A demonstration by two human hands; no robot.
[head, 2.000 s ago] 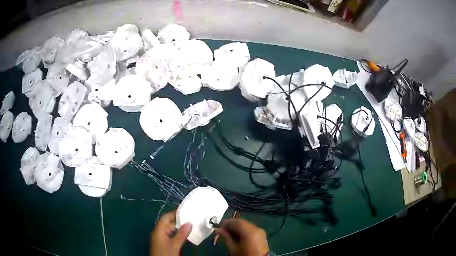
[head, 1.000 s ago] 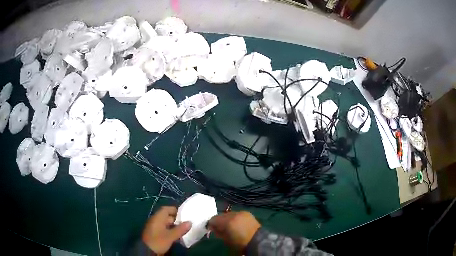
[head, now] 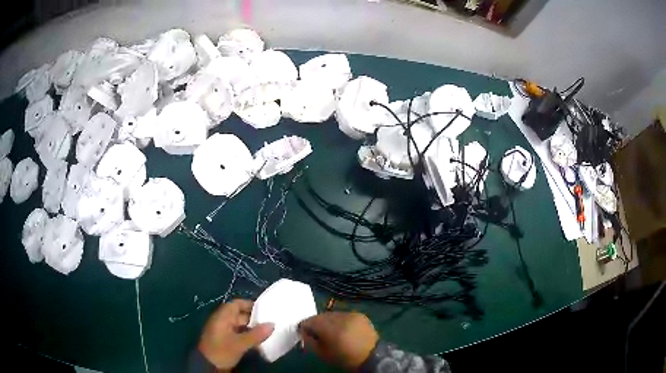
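Observation:
A white plastic housing shell (head: 283, 313) is held up at the front edge of the bench, its flat face towards me. My left hand (head: 232, 336) grips its left side, thumb on the face. My right hand (head: 342, 338) is at its right side, with the fingertips pinched at the centre hole area. A small dark bit shows at those fingertips; most of it is hidden. A small orange-brown tip (head: 331, 303) shows just behind my right hand.
Many white housings (head: 222, 165) lie at left and back. A black cable bundle (head: 409, 273) with thin wire ends (head: 226, 255) lies beyond my hands. Housings with cables (head: 363, 106) are at back right. White paper (head: 548, 171), an orange-handled tool (head: 580, 204) and a black adapter (head: 542, 116) are at far right.
The housing has turned and moved slightly left in my hands. The dark piece at its hole, clear two seconds ago, is now mostly covered by my right fingers. The view has shifted slightly.

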